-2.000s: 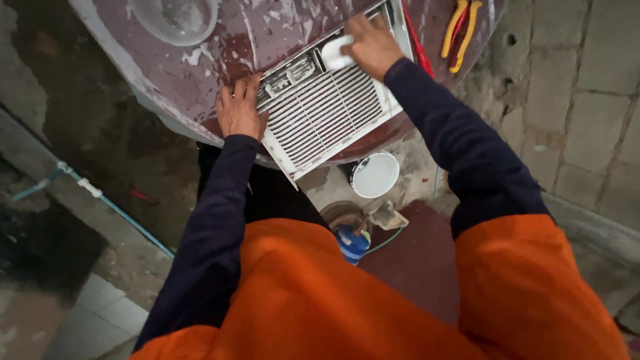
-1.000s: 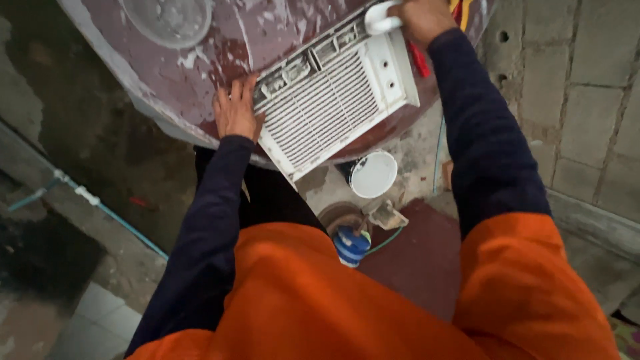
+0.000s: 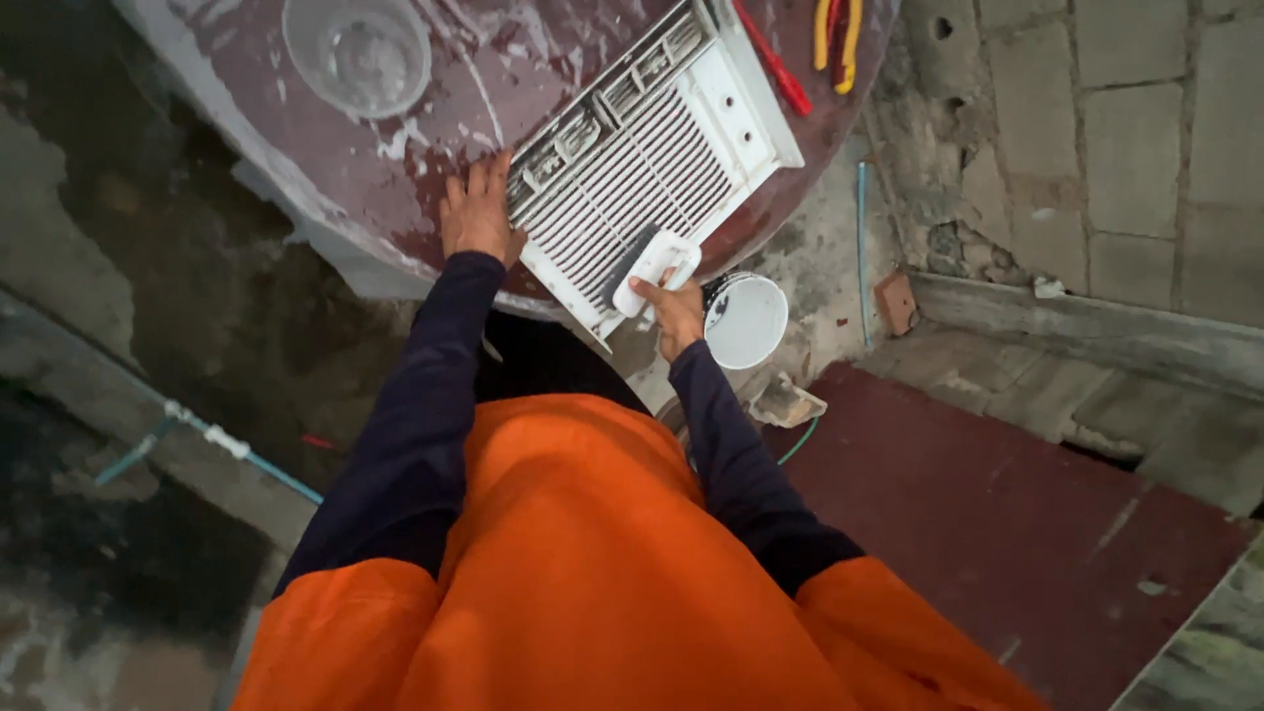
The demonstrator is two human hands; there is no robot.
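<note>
A white plastic louvred grille panel (image 3: 632,183), likely an air conditioner's front, lies slanted on a wet, dark red round table (image 3: 247,109). My left hand (image 3: 481,212) rests on the table and the panel's left edge, fingers apart and holding nothing. In my right hand (image 3: 676,311) is the handle of a white scrub brush (image 3: 657,272); its grey bristles are against the slats near the panel's lower edge. Grime shows along the panel's upper frame.
A clear plastic bowl (image 3: 358,54) stands at the table's upper left. A red-handled tool (image 3: 785,84) and yellow-and-red pliers (image 3: 839,39) lie at the right. Below the table edge is a white bucket (image 3: 748,321); a brick piece (image 3: 896,303) sits farther right.
My right hand has moved with the brush from the panel's upper edge down to its lower edge. The left hand has stayed at the panel's left side.
</note>
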